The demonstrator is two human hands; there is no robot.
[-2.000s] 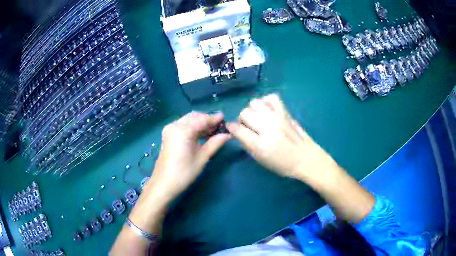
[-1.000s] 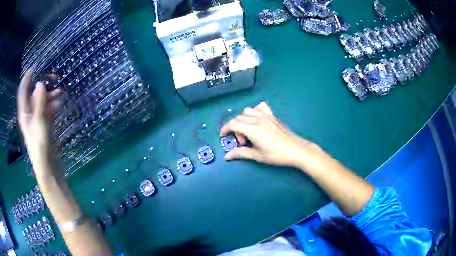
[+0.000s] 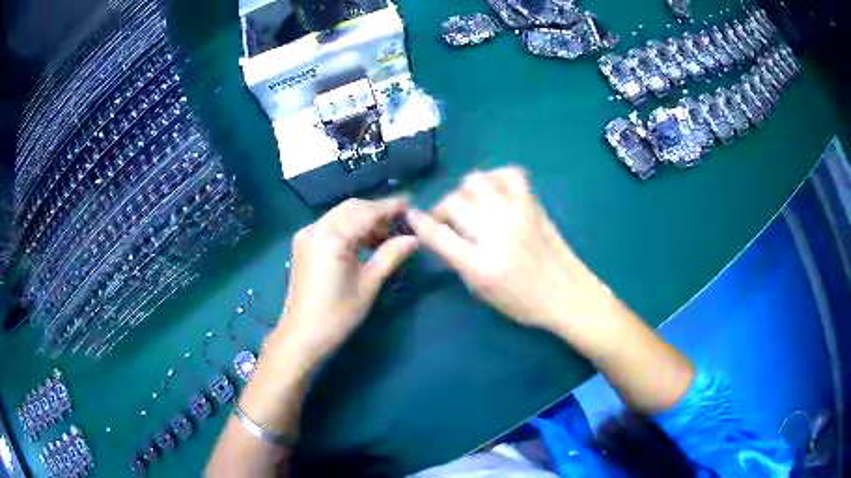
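Observation:
My left hand and my right hand meet in front of the screw feeder. Their fingertips pinch a small dark wired module, mostly hidden by the fingers. Both hands are somewhat blurred. Just below the fingertips another small dark piece shows on the mat. A slanting row of wired modules lies at the lower left, their thin leads curling upward; my left forearm hides part of that row.
Stacked blister trays stand at the left. Short rows of board assemblies lie at the lower left edge. Two rows of assemblies are at the right, with a loose pile at the top. The green mat curves along the front.
My left hand has come from over the blister trays to meet my right hand. The two now pinch a module together. The view has shifted slightly, moving the feeder left.

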